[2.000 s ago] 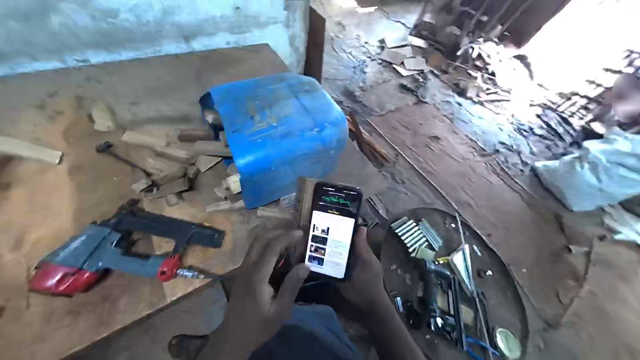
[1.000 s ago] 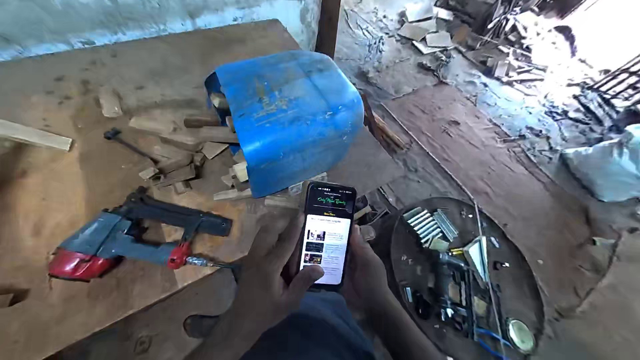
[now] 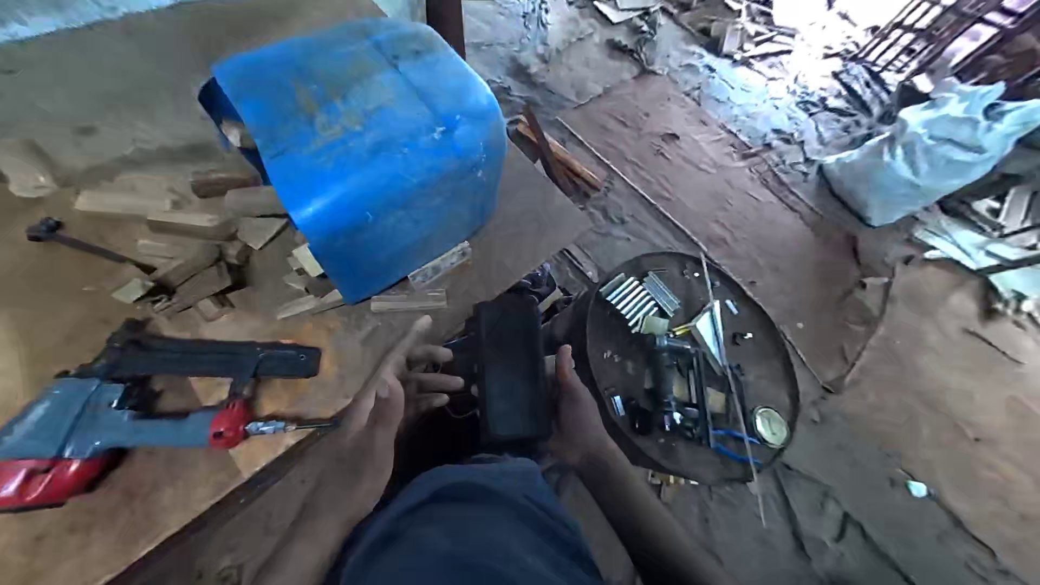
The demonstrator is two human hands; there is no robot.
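Observation:
A smartphone [image 3: 512,370] with a dark face stands out above my lap in the middle of the view. My right hand [image 3: 575,406] holds it along its right side, thumb pointing up at the edge. At its left is my left hand [image 3: 398,390], fingers spread and apart from the phone, with nothing in it. A grey and red pneumatic nail gun [image 3: 154,426] lies on the wooden workbench [image 3: 268,479] left of my left hand, its air fitting close to my wrist.
A cut blue plastic drum [image 3: 382,138] lies on the bench beside wood offcuts [image 3: 195,276] and a dark tool [image 3: 89,244]. Right of me, a round metal top [image 3: 691,284] carries nail strips [image 3: 630,301], tools and a round tin [image 3: 769,426]. A white sack [image 3: 910,154] sits on the littered floor.
The phone's lit screen has gone dark. My left hand, earlier at the phone with its thumb over the screen, has come away to the left and its fingers have spread.

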